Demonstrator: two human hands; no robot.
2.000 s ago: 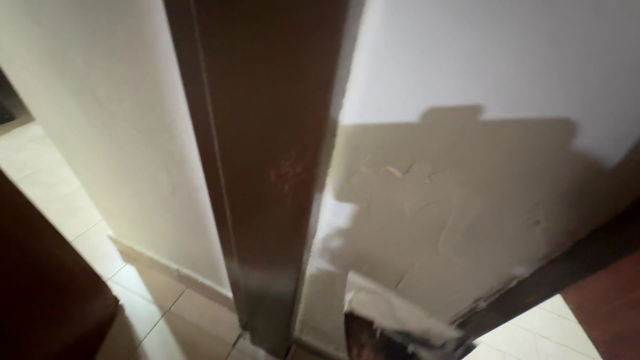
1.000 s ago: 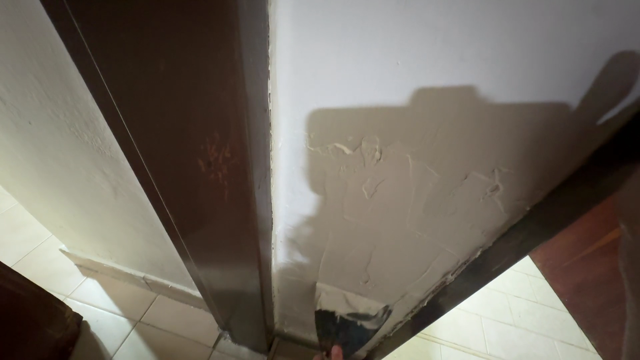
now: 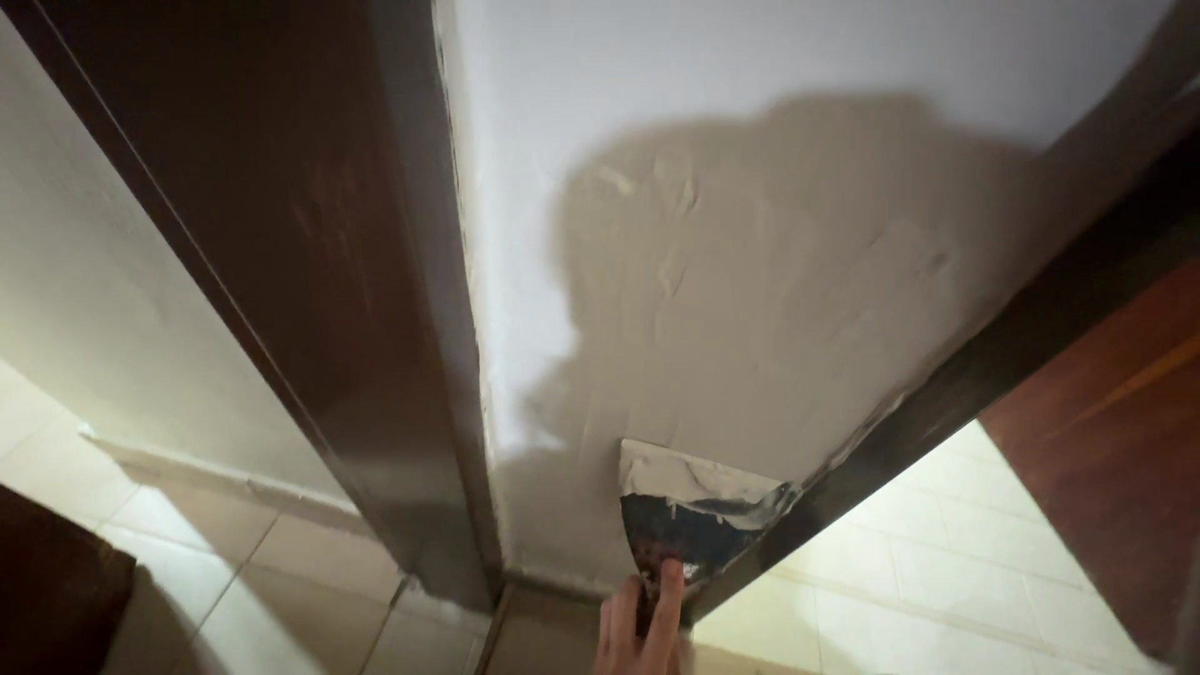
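Note:
A wide putty knife [image 3: 689, 530] lies with its blade edge against the lower part of a white wall [image 3: 712, 356], close to the right door frame. White filler coats the blade near its edge. The fingers of one hand [image 3: 642, 623] are closed around its handle from below, one finger stretched along it; I take this for my right hand, as the arm comes in at the bottom edge. Smeared filler with raised ridges [image 3: 675, 225] marks the shaded wall above. My left hand is out of view.
A dark brown door frame [image 3: 375, 328] stands left of the wall strip, another dark frame [image 3: 937, 403] slants along its right. Beyond them are a reddish-brown door panel [image 3: 1106, 450] and a tiled floor [image 3: 309, 562]. A dark brown edge [image 3: 56, 581] is at lower left.
The view has shifted, and more of the hand on the putty knife shows. Ridges of filler on the wall look flatter than a second ago.

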